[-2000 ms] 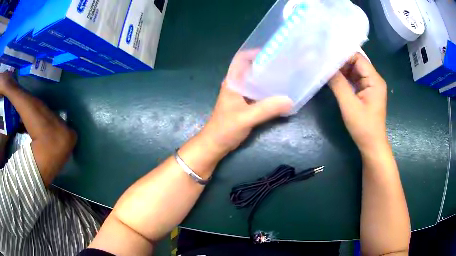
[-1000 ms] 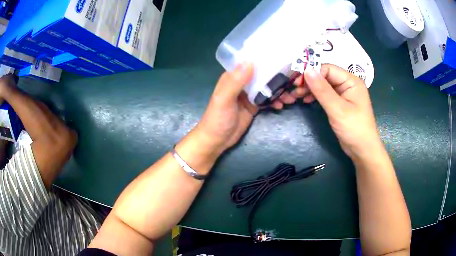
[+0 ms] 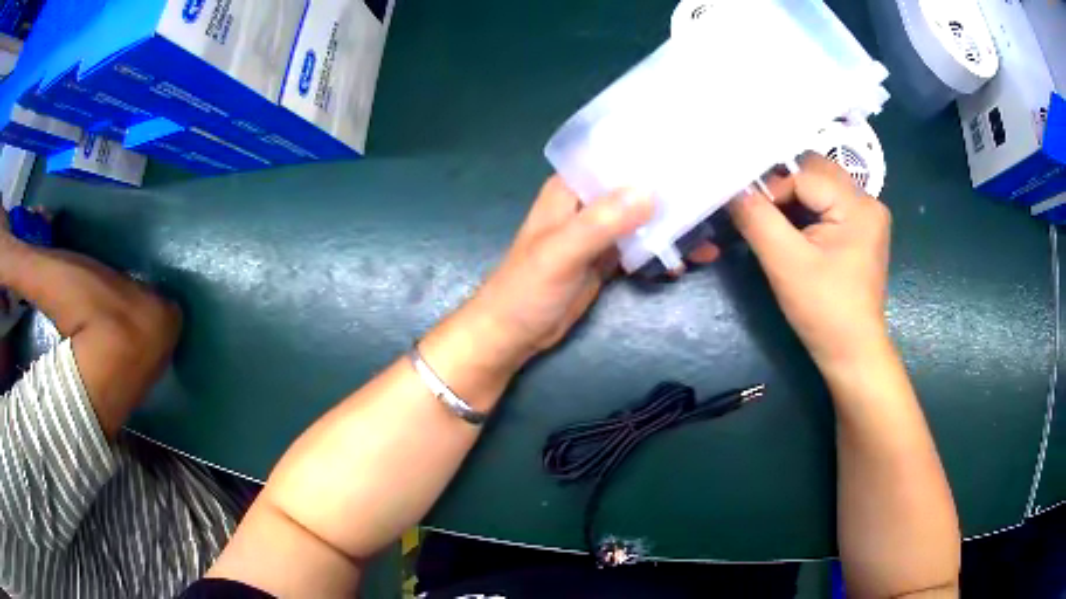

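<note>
A frosted translucent housing [image 3: 725, 111] is held tilted above the mat at the upper centre. My left hand [image 3: 561, 263] grips its lower left end, thumb on top and fingers underneath. A white cover [image 3: 859, 152] with a round slotted grille shows behind the housing's right side. My right hand [image 3: 818, 246] is at the housing's lower right edge, thumb and fingers pinched there; what they hold is hidden. Small dark parts show under the edge between my hands. The circuit board is not visible.
A coiled black cord [image 3: 631, 431] with a metallic plug lies on the green mat [image 3: 327, 339] near me. Blue and white cartons [image 3: 234, 82] are stacked upper left. A white and frosted unit [image 3: 953, 41] stands by a carton [image 3: 1005, 129] at right. Another person's arm [image 3: 99, 287] is at left.
The housing has tipped over the board, wires and dark parts seen a second ago, covering most of them. My right hand has shifted slightly to the right. The other person's arm has moved.
</note>
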